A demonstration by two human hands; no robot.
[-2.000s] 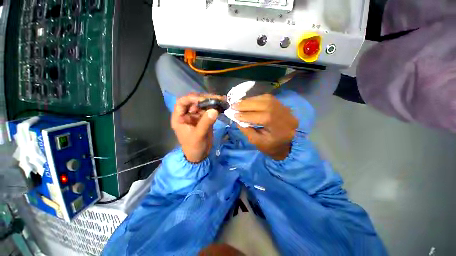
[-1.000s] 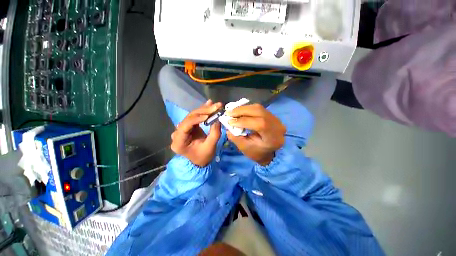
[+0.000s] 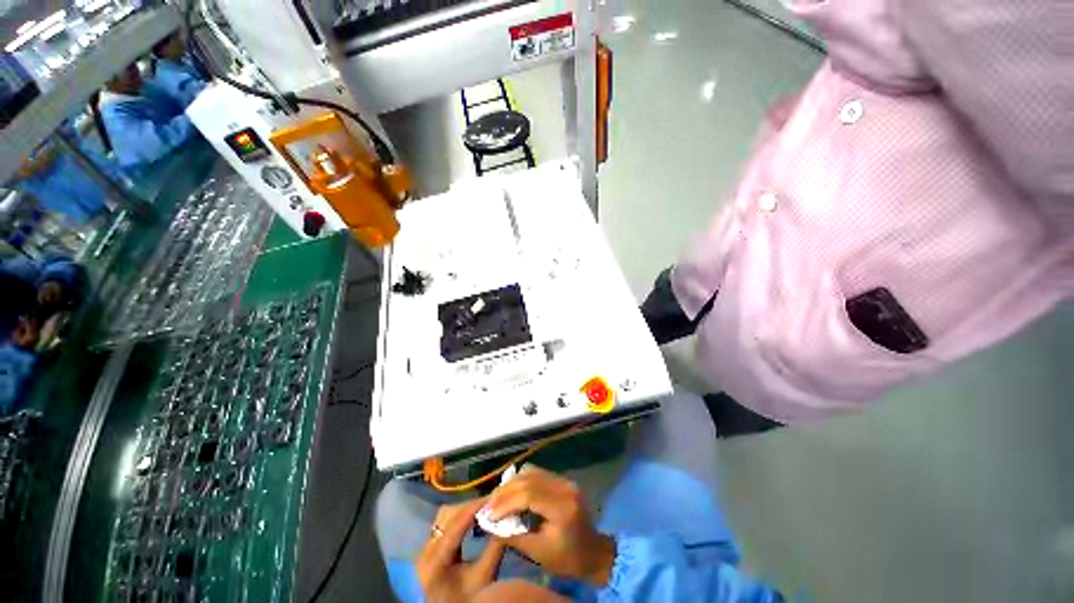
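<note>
My left hand (image 3: 457, 549) and my right hand (image 3: 554, 518) are close together above my lap at the bottom of the picture. My right hand pinches a small white wipe (image 3: 504, 522) between its fingers. A sliver of something dark shows beside the wipe, between the two hands. The fingers hide most of it, so the dark workpiece cannot be made out clearly. My left hand's fingers are curled against the wipe.
The white machine bed (image 3: 412, 412) carries a black fixture (image 3: 484, 322) and a red emergency stop (image 3: 597, 392). An orange dispensing head (image 3: 353, 189) hangs at its rear left. Clear blister trays (image 3: 224, 436) lie on the left green bench. A person in a pink smock (image 3: 813, 236) stands at right.
The view has tilted up, showing the whole machine bed, the dispensing head and the standing person. The blue controller has left the view. My hands now appear lower, still together at the wipe.
</note>
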